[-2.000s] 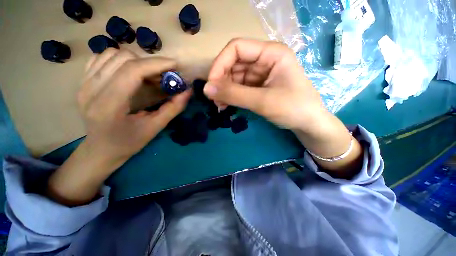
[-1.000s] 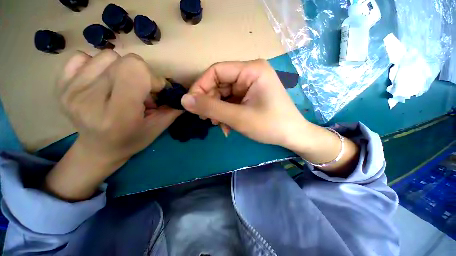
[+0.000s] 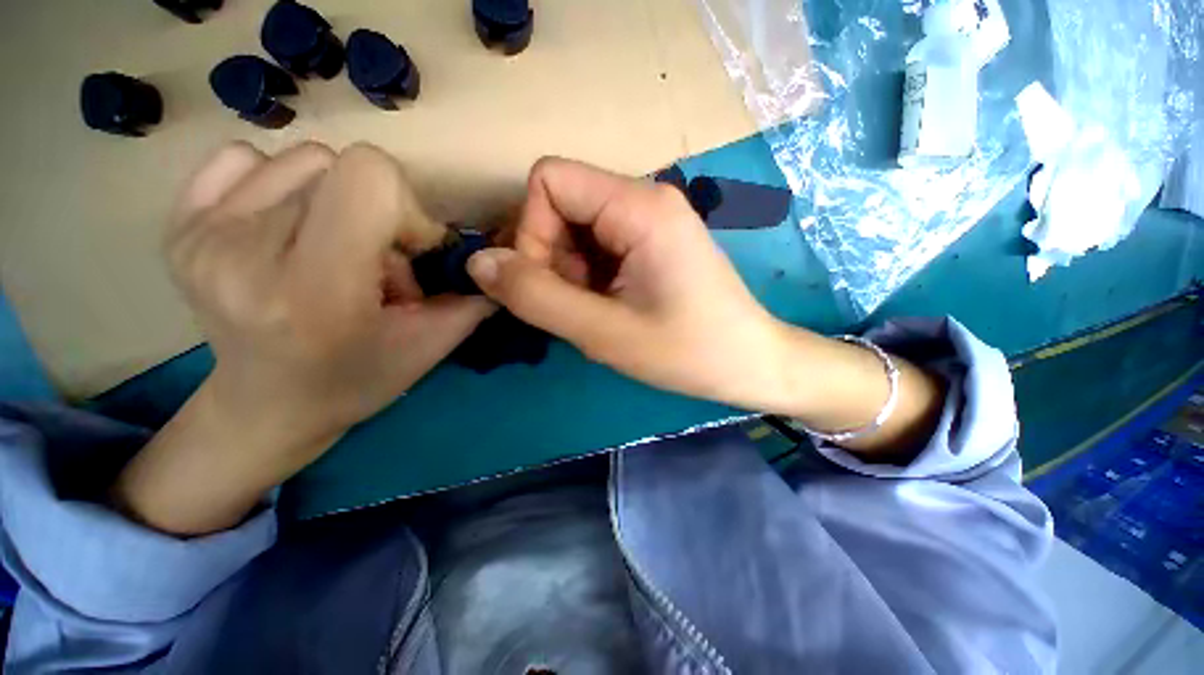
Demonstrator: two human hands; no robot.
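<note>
My left hand point(image 3: 310, 270) grips a small black knob point(image 3: 442, 261) between thumb and fingers, above the green surface. My right hand point(image 3: 634, 270) is at the knob's right side, its thumb and fingertips pressed against it. Whether a pad is between the right fingertips cannot be seen. A heap of black pads point(image 3: 504, 343) lies on the green surface point(image 3: 594, 411) just below the hands, partly hidden by them. Several black knobs point(image 3: 383, 66) stand on the cardboard sheet point(image 3: 594, 92) beyond my hands.
A dark flat strip point(image 3: 750, 205) lies right of my right hand, with a small black piece at its left end. Further right are a clear plastic bag point(image 3: 845, 218), a white bottle-like container point(image 3: 940, 112) and crumpled white paper point(image 3: 1085, 198). Blue crates point(image 3: 1136, 488) show at lower right.
The knob's face with its pale centre dot no longer shows. My right hand has moved left and closed in on the knob. The dark strip right of my right hand has come into sight.
</note>
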